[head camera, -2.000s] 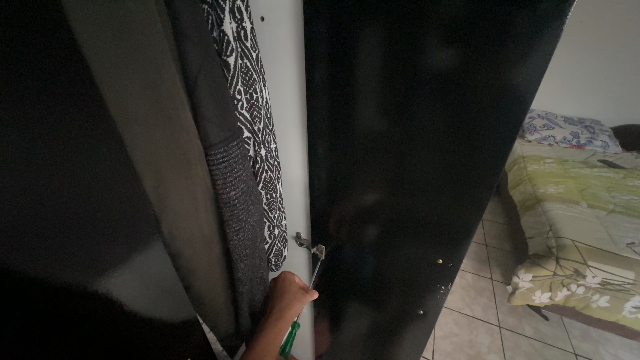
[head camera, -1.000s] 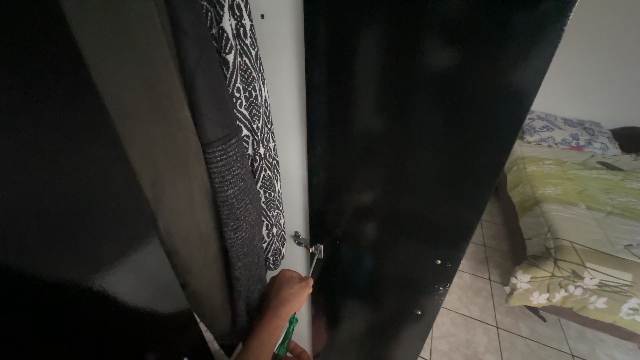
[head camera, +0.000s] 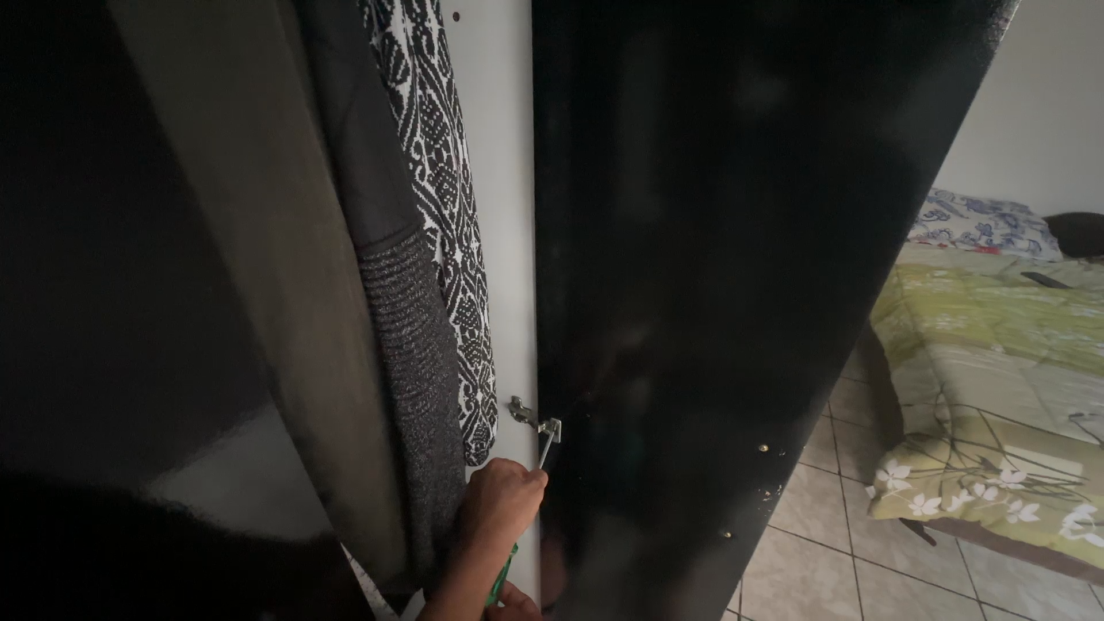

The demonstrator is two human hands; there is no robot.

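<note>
My left hand [head camera: 504, 496] is closed around the metal shaft of a screwdriver. The screwdriver's green handle [head camera: 502, 576] shows partly behind my left forearm, with the fingers of my right hand [head camera: 515, 601] around its lower part. The shaft's tip meets the metal hinge [head camera: 550, 428] at the edge of the glossy black cabinet door [head camera: 673, 285]. The hinge's other part [head camera: 520, 410] is on the white side panel [head camera: 504, 216]. Just left of my left hand hang a black-and-white patterned garment [head camera: 470, 319] and a dark ribbed garment [head camera: 414, 345].
At far left stands another glossy black panel [head camera: 112, 302]. Small metal fittings [head camera: 763, 448] show on the black door's lower right. Beyond it are the tiled floor [head camera: 815, 535] and a bed with a green floral cover [head camera: 975, 371] and patterned pillow [head camera: 983, 224].
Fingers of my right hand have come into view at the green handle; two seconds ago they were not visible. My left hand has stayed near the hinge, on the shaft.
</note>
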